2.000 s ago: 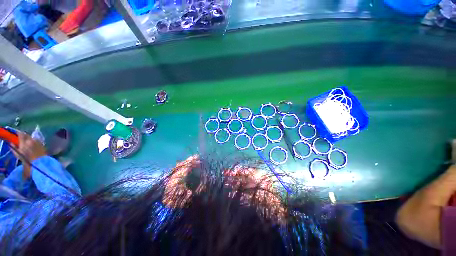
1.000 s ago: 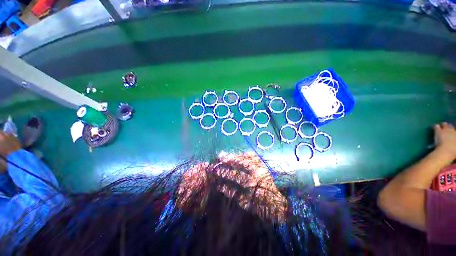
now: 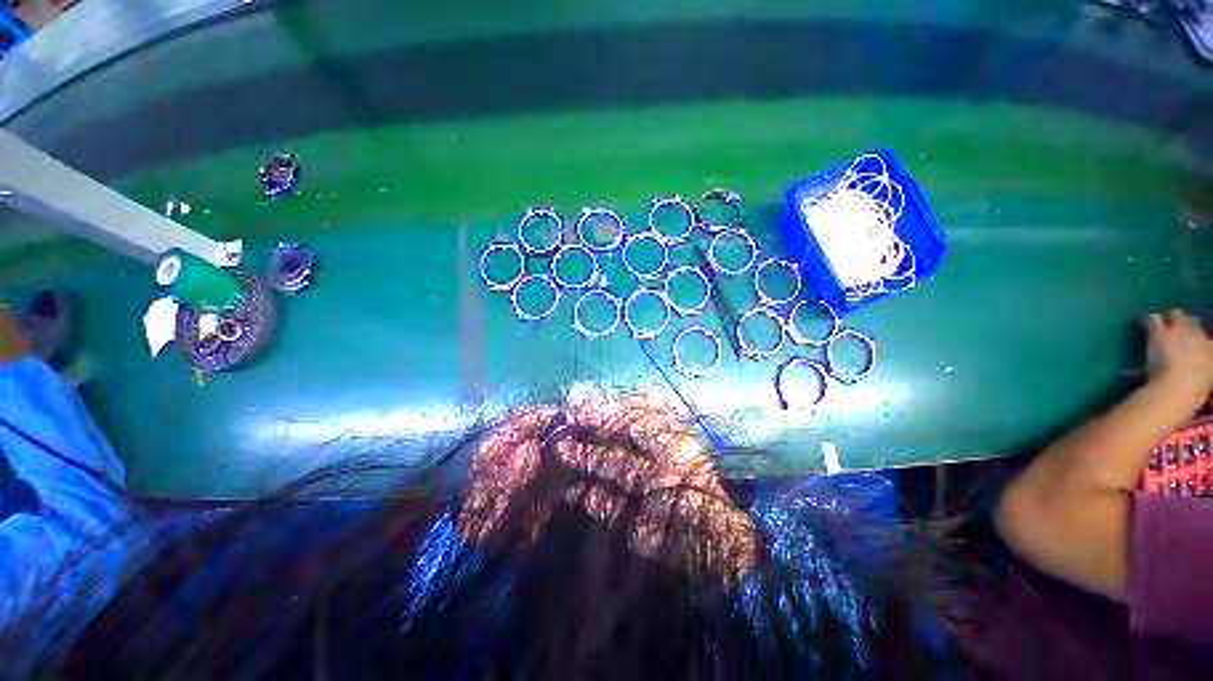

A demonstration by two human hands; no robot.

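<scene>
My left hand (image 3: 503, 476) and my right hand (image 3: 672, 476) are close together at the bench's front edge, fingers bent inward. Dark hair hides much of both. A thin pale arc shows between the fingers, but what they hold is unclear. Several thin silvery metal rings (image 3: 647, 314) lie flat in loose rows beyond my hands. One ring (image 3: 801, 385) at the lower right looks open on one side. A blue parts bin (image 3: 930, 244) right of the rings holds heaped white rings (image 3: 871, 237). A thin blue strip (image 3: 685, 397) lies between my right hand and the rings.
At left are a dark round dish (image 3: 253, 333) with small bits, a green roll (image 3: 206, 282), white paper (image 3: 161, 326), two dark round units (image 3: 291, 268) and a metal post (image 3: 107, 213). A blue sleeve (image 3: 51, 426) is at left; a person's bare arm (image 3: 1091, 486) and red tray (image 3: 1183, 462) are at right.
The view has shifted, so the bench items sit higher and mostly further left. My hands have drawn closer together. The neighbour's orange-handled tool at left is out of view. The red tray has come into view.
</scene>
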